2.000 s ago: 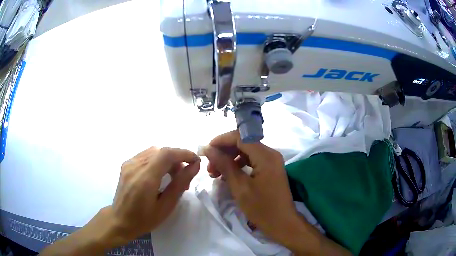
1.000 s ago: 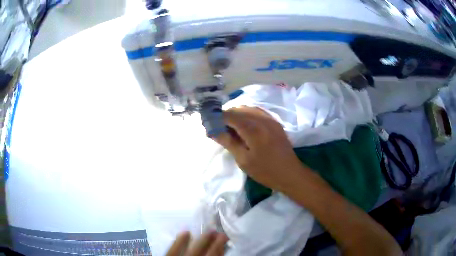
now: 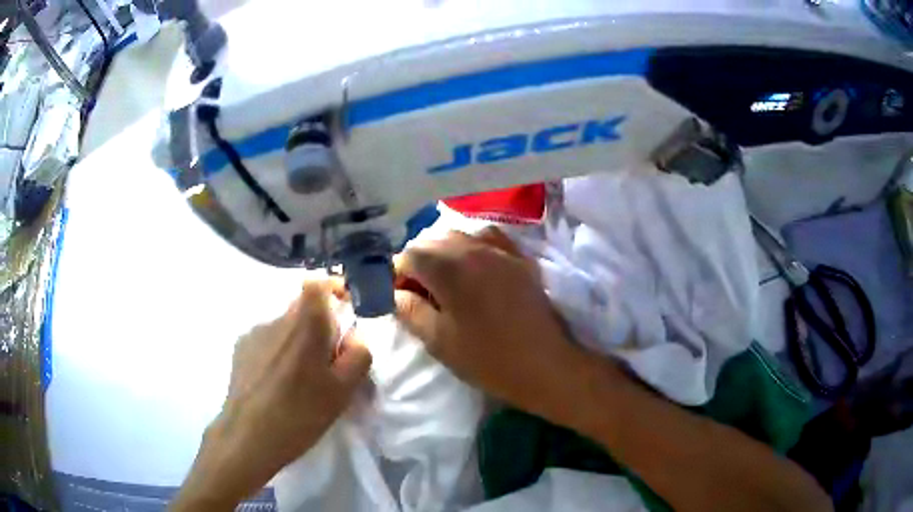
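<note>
The white garment lies bunched under and right of the sewing machine head. Its green panel shows beneath my right forearm, and a small red panel shows below the machine arm. My left hand pinches the white fabric left of the grey cylinder. My right hand holds the fabric just right of that cylinder, fingers bent. The cylinder partly covers the gap between the hands. The needle and exact fabric edge cannot be made out.
Black-handled shears lie on grey cloth at the right. The control panel is at the arm's right end. Plastic-wrapped material stands at the far left. A printed ruler band runs along the table's front edge.
My left hand has come up from the bottom edge to the fabric near the machine head. The garment has shifted, and the red panel now shows. The view has moved and tilted.
</note>
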